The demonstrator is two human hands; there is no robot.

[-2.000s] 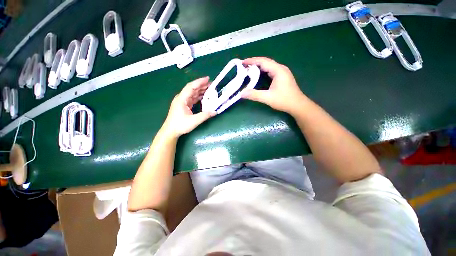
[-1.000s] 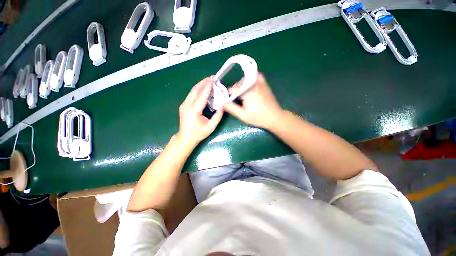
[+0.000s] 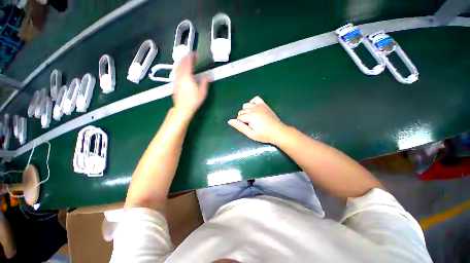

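Observation:
My left hand [image 3: 188, 90] is blurred over the pale strip, its thumb apart from its fingers. Its fingertips overlap the right end of a white loop cover [image 3: 160, 72] lying across the strip; whether they touch it is unclear. Just beyond the fingers, a white loop unit [image 3: 183, 40] stands out on the far belt, with another [image 3: 221, 38] to its right. My right hand [image 3: 257, 120] is loosely curled over the green surface, empty, with thumb and fingers slightly apart. Two housings with blue patches [image 3: 358, 49] [image 3: 394, 56] lie at the right, their upper ends by the strip.
Overlapping white covers [image 3: 91, 151] lie at the near left. More loop units [image 3: 85, 92] line the far belt leftward. A wooden spool [image 3: 31, 185] with white wire is at the left edge. An open carton [image 3: 85, 233] is below the table, beside my lap.
The white loop piece has left my hands. My left hand has moved up and left to the strip; my right hand has let go. Another unit shows on the far belt. The view has shifted.

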